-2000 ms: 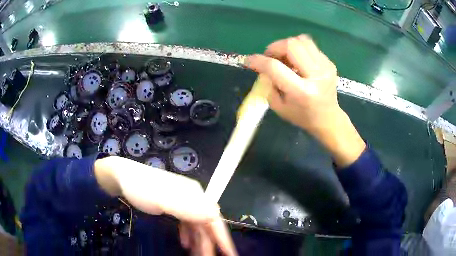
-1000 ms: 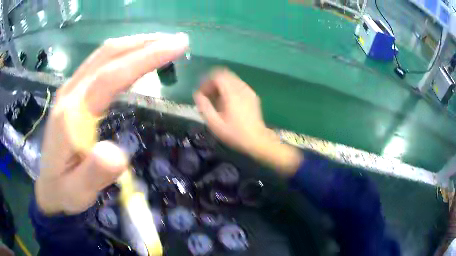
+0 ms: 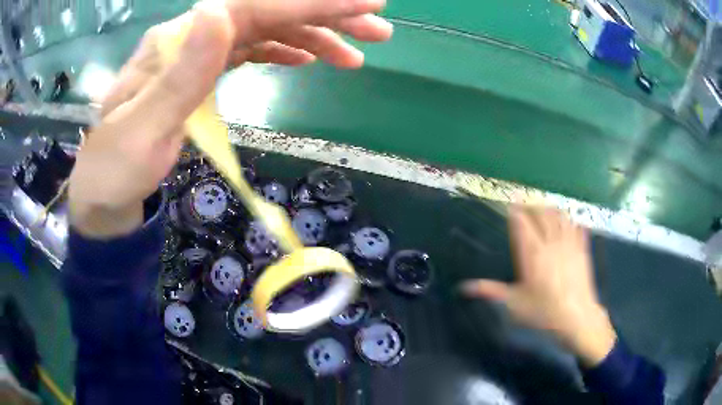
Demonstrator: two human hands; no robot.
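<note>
My left hand (image 3: pixel 158 103) is raised at the upper left. A strip of yellow masking tape (image 3: pixel 229 162) is stuck around it and runs down from the palm. The tape roll (image 3: pixel 305 289) hangs from the strip above the bench. The fingers of my left hand stretch to the right. My right hand (image 3: pixel 554 277) is blurred, low over the bench at the right, with fingers spread and nothing in it. Round grey-faced units (image 3: pixel 227 274) with black rims lie piled under the roll. A dark ring-like part (image 3: pixel 410 271) lies at their right edge.
A worn whitish metal edge (image 3: pixel 396 168) runs between the dark bench (image 3: pixel 443 332) and the green conveyor belt (image 3: pixel 459 103). A blue and white device (image 3: pixel 606 33) with a black cable stands beyond the belt. A carton (image 3: pixel 214 380) of dark parts shows at the lower left.
My left hand has risen, and the tape roll now hangs from its tape strip. My right hand has moved from the belt edge to the right, fingers now spread.
</note>
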